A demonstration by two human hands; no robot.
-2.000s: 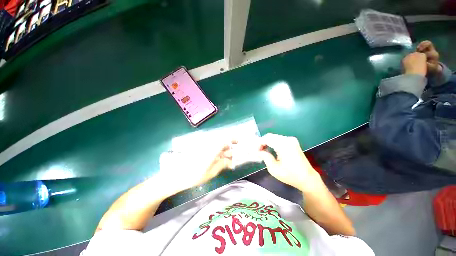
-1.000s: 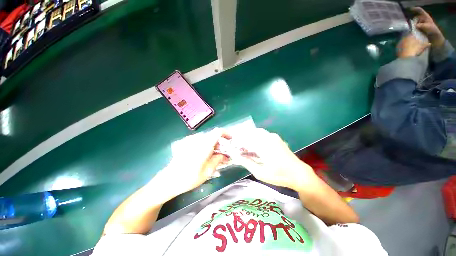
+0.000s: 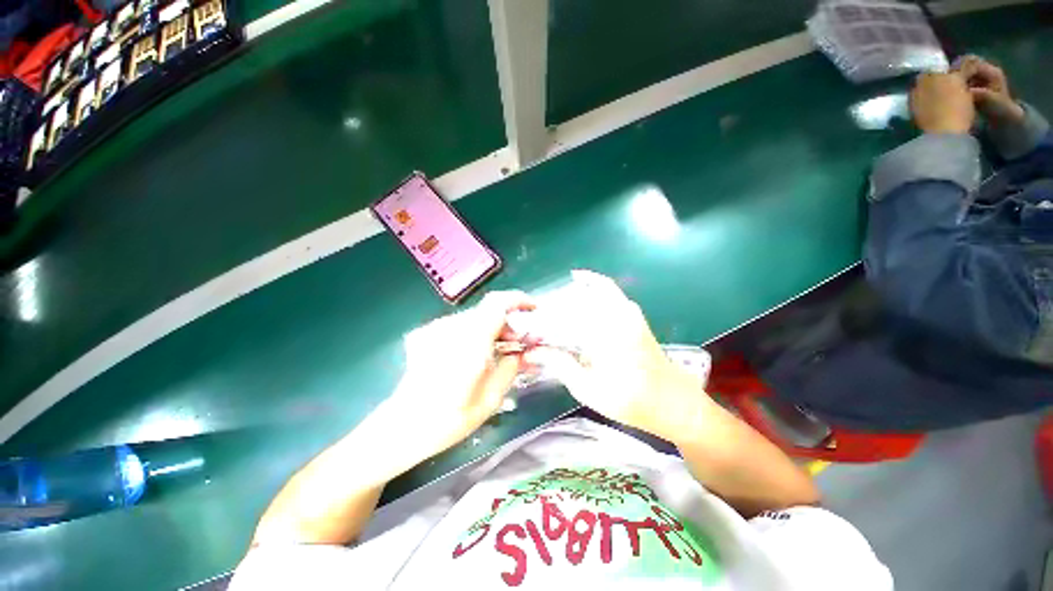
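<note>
My left hand (image 3: pixel 460 360) and my right hand (image 3: pixel 603 352) meet at the bench's near edge, both overexposed by glare. Their fingertips come together around a small piece with reddish marks (image 3: pixel 534 343); its outline is hard to tell. A clear plastic sheet (image 3: pixel 554 303) lies mostly hidden under and behind my hands, washed out white. A pale corner of a sheet or piece (image 3: pixel 689 363) shows at the bench edge, right of my right hand.
A phone with a pink screen (image 3: pixel 440 238) lies beyond my hands. A blue bottle (image 3: pixel 69 486) lies at left. A black parts tray (image 3: pixel 116 87) is far upper left. A person's hands (image 3: pixel 949 102) are at right beside stacked clear sheets (image 3: pixel 878 40). A pale upright (image 3: pixel 522 81) stands behind.
My hands have come together, with my right hand moved left over the sheet. A pale corner now shows right of my right hand. The view has shifted slightly.
</note>
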